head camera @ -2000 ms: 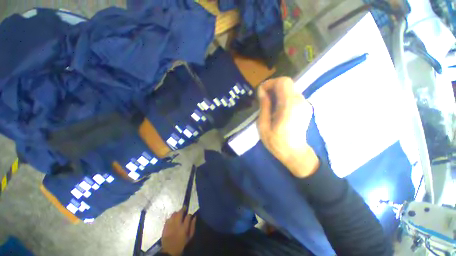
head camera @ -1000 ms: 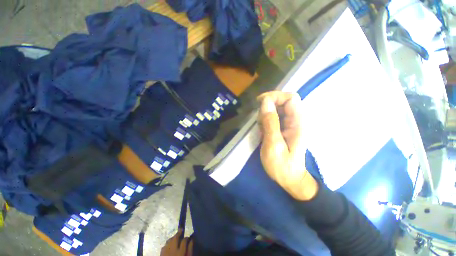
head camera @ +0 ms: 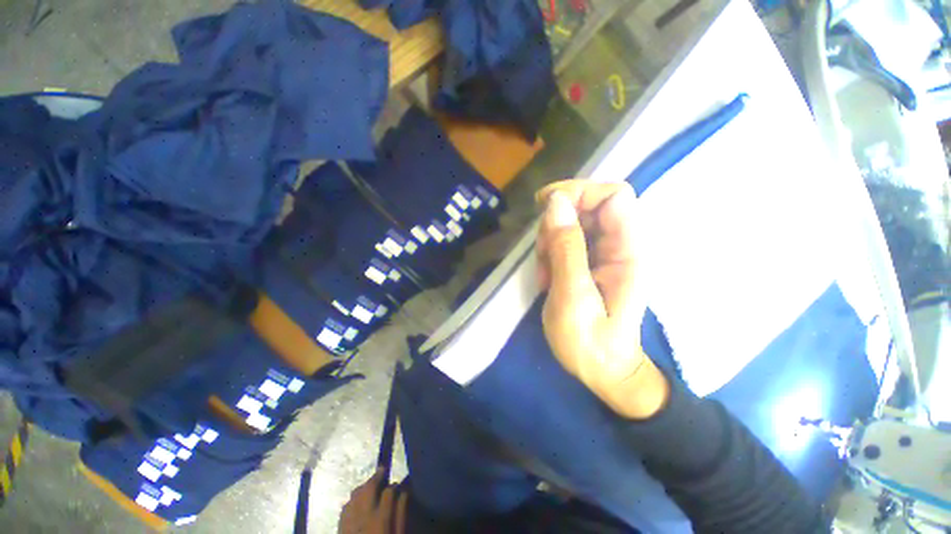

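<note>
My right hand [head camera: 596, 302] is raised over the left edge of the white table [head camera: 746, 219]. Its thumb and curled fingers are closed together, and I see nothing between them. A narrow navy strip [head camera: 683, 146] lies on the table just beyond the fingers. A large navy cloth panel [head camera: 532, 417] runs beneath my right forearm and reaches the lit area by the sewing machine head [head camera: 902, 459]. My left hand [head camera: 373, 509] is small, dark and cut off at the bottom edge, beside a thin dark bar; its grip is unclear.
Navy bundles with rows of small white labels [head camera: 412, 245] lie left of the table. A crumpled navy heap [head camera: 177, 188] covers the upper left. Thin dark bars stand out against the concrete floor [head camera: 339, 438]. A pale trough with bags [head camera: 886, 146] is at right.
From two seconds ago, the view has shifted and the bundles appear further left. My right hand has turned, showing more of its thumb, still above the table edge. My left hand sits lower in the picture.
</note>
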